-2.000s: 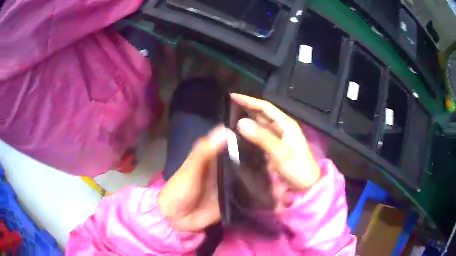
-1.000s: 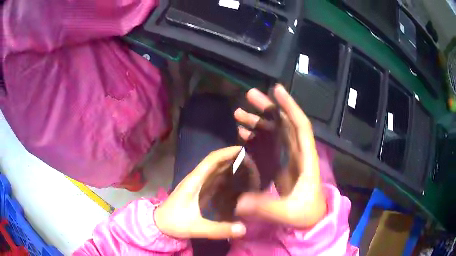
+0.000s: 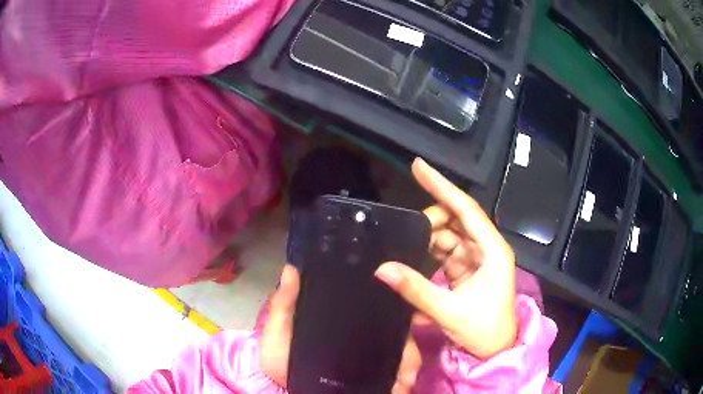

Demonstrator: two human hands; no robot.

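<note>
A dark smartphone (image 3: 351,308) is held upright over the lap, its back with a camera cluster and a small bright spot facing me. My left hand (image 3: 277,331) grips its lower part, with the thumb along the left edge and fingertips showing at the lower right edge; the palm is hidden behind it. My right hand (image 3: 470,285) is at the upper right edge, thumb over the back, curled fingers at the edge, index finger stretched out. On the bench, a foam tray (image 3: 493,165) carries several glossy black phones (image 3: 539,161) with white labels.
Another phone with a white label (image 3: 385,61) lies in a tray at the top centre. A person in a pink smock (image 3: 146,177) sits close at the left. Blue plastic bins (image 3: 46,331) stand at lower left. A blue container with cardboard (image 3: 609,373) is below the bench at lower right.
The phone, tilted and edge-on between my hands before, now shows its back to me. My right hand has closed in on its upper right edge. The view has shifted, so the trays appear lower and further right.
</note>
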